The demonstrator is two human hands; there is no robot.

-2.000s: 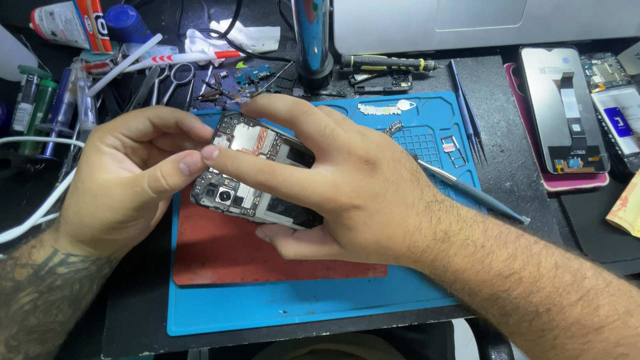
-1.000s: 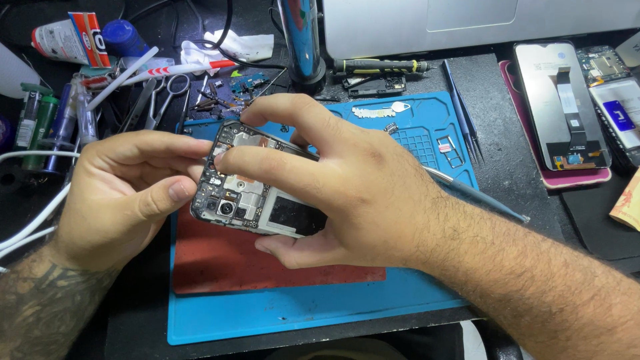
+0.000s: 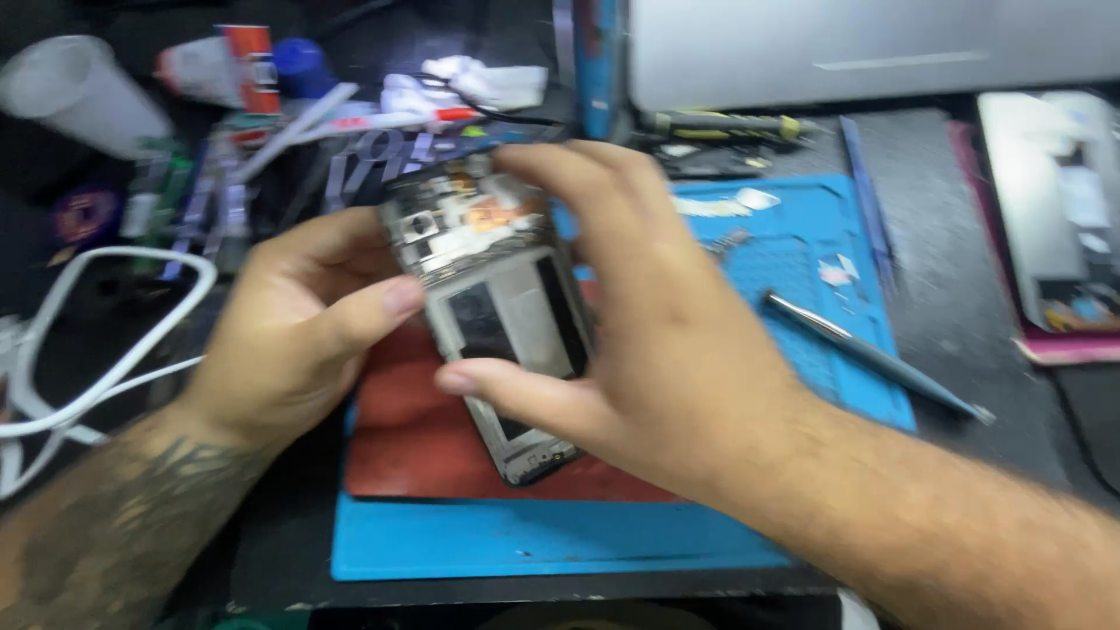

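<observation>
An opened smartphone frame (image 3: 516, 315), its circuit board and empty-looking inner bay facing up, is tilted above a red pad (image 3: 402, 420) on a blue silicone repair mat (image 3: 560, 538). My left hand (image 3: 306, 324) grips its upper left edge, the thumb near the camera module. My right hand (image 3: 639, 324) spans the phone, with fingers at the top right edge and the thumb on the left side of the bay. Motion blur hides the small board parts. A slim metal-tipped tool (image 3: 875, 359) rests on the mat, right of my right hand.
Scissors, syringes and pens lie at the upper left, beside a white cable (image 3: 114, 394). A screwdriver (image 3: 726, 125) lies below a silver laptop (image 3: 822, 52). Blue tweezers (image 3: 866, 201) and a detached phone screen (image 3: 1050, 219) are on the right.
The phone has turned in my hands from lying nearly sideways to a more upright slant, showing more of its inner bay. My right hand has shifted its hold. The view has shifted slightly.
</observation>
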